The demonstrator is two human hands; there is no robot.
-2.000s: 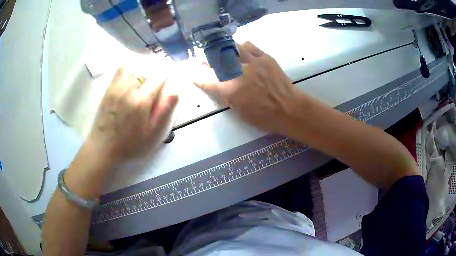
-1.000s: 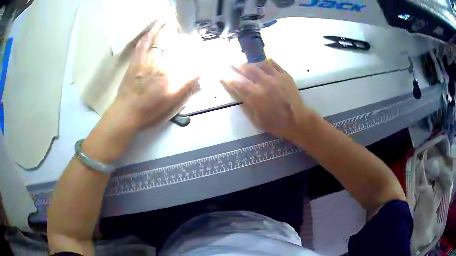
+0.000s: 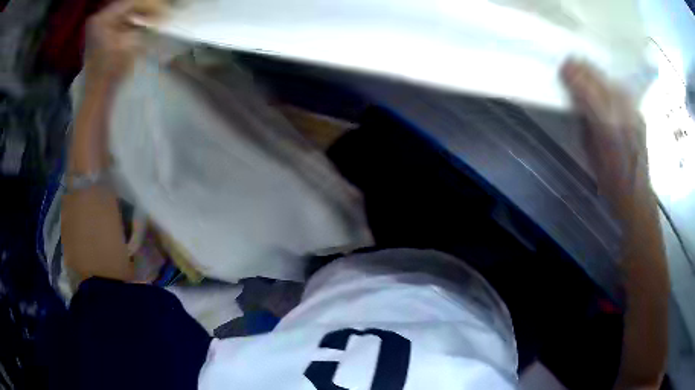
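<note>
A long white fabric panel (image 3: 366, 46) is stretched across the top of the picture between both hands, blurred by motion. My left hand (image 3: 118, 34) grips its left end at the upper left. My right hand (image 3: 598, 95) is at its lower right edge with the fingers against the cloth; the hand is blurred. A crumpled off-white fabric heap (image 3: 221, 175) lies or hangs below my left hand, left of my lap. The needle area of the sewing machine is not in view.
The blurred grey table edge (image 3: 488, 145) runs diagonally below the panel. A brightly lit white surface (image 3: 670, 137) is at the right rim. My lap with a white garment bearing a black mark (image 3: 366, 358) is at the bottom. Dark clutter is at the left.
The view has swung left, away from the machine head. My hands have left the needle area and spread wide apart. The panel is now raised between them.
</note>
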